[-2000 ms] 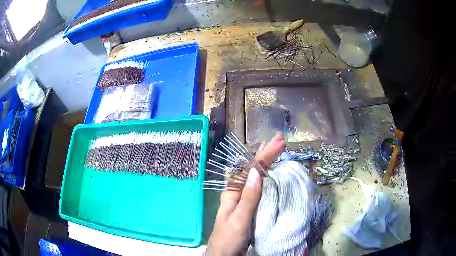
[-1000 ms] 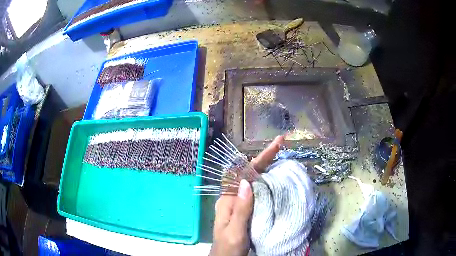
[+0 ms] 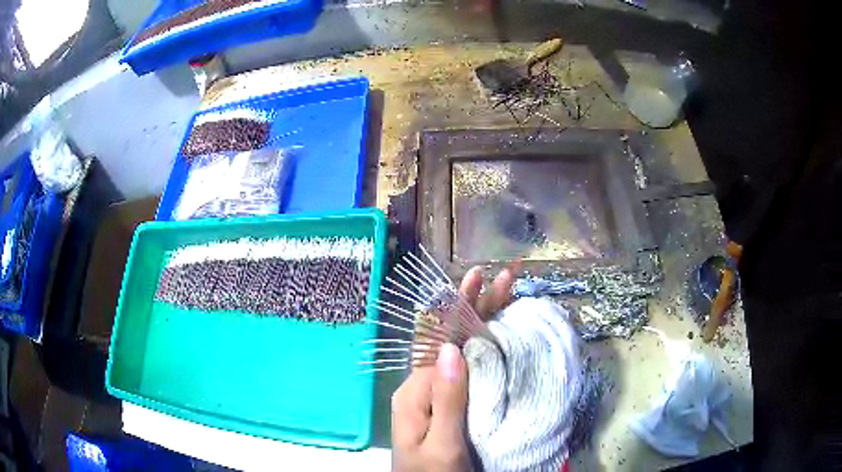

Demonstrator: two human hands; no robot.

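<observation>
A fan of thin wire leads (image 3: 406, 309) points left over the green tray's right wall, silvery ends outward and brown-red bodies converging at the glove. My left hand (image 3: 432, 406), bare, has its thumb in front of the leads and fingertips showing beyond them. My right hand (image 3: 526, 383), in a white knit glove, is closed at the inner ends of the leads; its fingers are largely hidden in the folds. The green tray (image 3: 249, 373) holds a neat row of leads (image 3: 263, 288) with white ends toward the back.
Right of the tray is a dark metal frame (image 3: 535, 143) around a shiny stained surface, silvery flakes (image 3: 614, 304) along its near edge. A cup (image 3: 709, 281) with a wooden-handled brush (image 3: 720, 309) and a pale rag (image 3: 683, 406) lie right. A blue tray (image 3: 323, 147) is behind the green one.
Both hands stay near the green tray's right wall with the leads. The fan has shifted slightly left and down since the first frame, and the left fingertips beyond it have changed position.
</observation>
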